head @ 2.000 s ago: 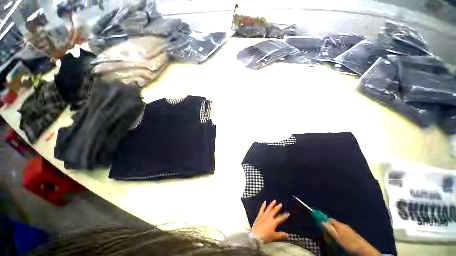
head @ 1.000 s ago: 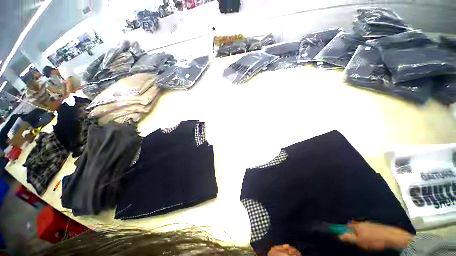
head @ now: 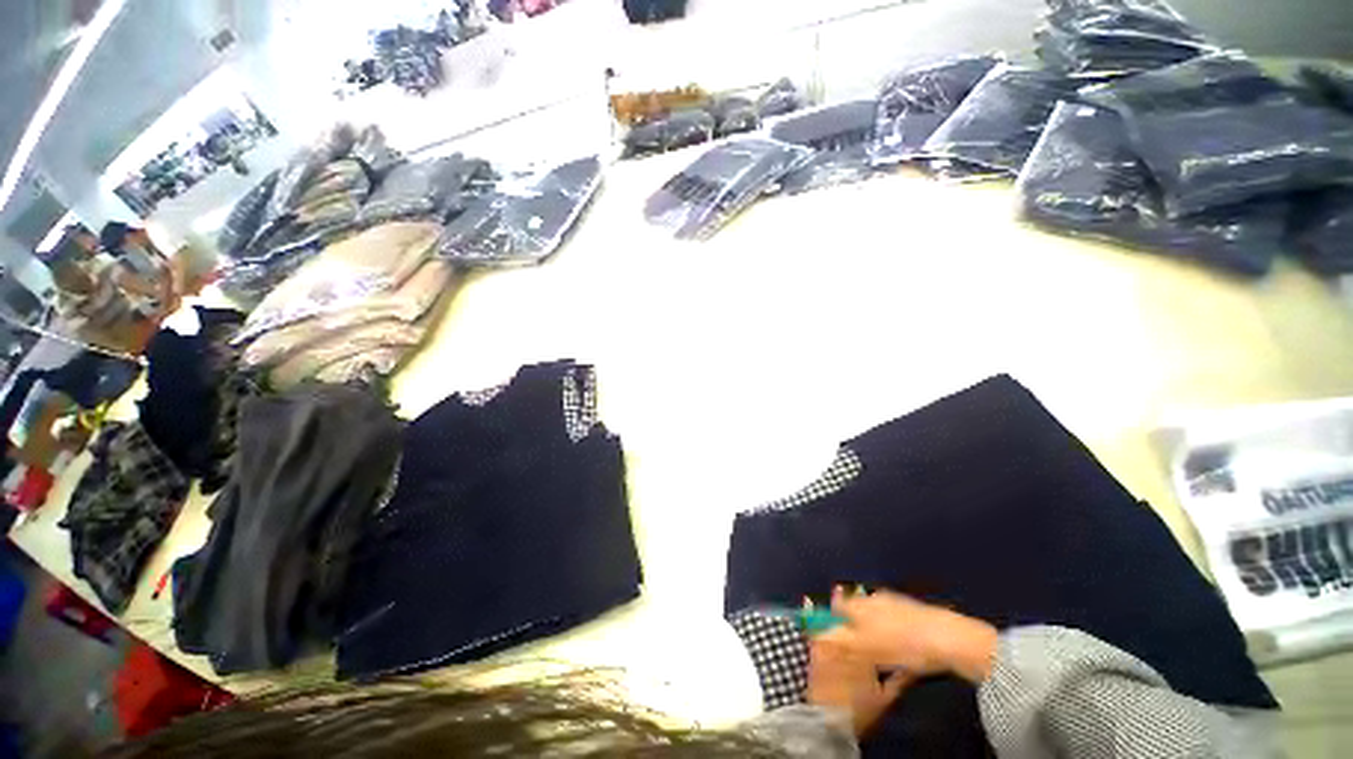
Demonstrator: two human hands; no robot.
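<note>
A dark sleeveless garment (head: 1024,519) lies flat in front of me, with small gingham check showing at its neck and armhole. My right hand (head: 905,635) is over the armhole edge and holds a teal-handled tool (head: 815,618); its tip is too blurred to make out. My left hand (head: 843,685) is close beside and partly under the right one at the armhole; its fingers are mostly hidden. A second dark vest (head: 497,519) lies flat to the left.
Dark grey cloth (head: 290,519) overlaps the second vest. Beige garments (head: 349,289) and a plaid piece (head: 122,512) lie at left. Shiny bagged garments (head: 1232,134) line the far edge. Printed polybags (head: 1284,519) lie at right. A red stool (head: 163,694) stands below the table's left edge.
My right hand has moved left with the teal tool to the armhole. My left hand has come up beside it. The near garment has been turned slightly, and the view has shifted.
</note>
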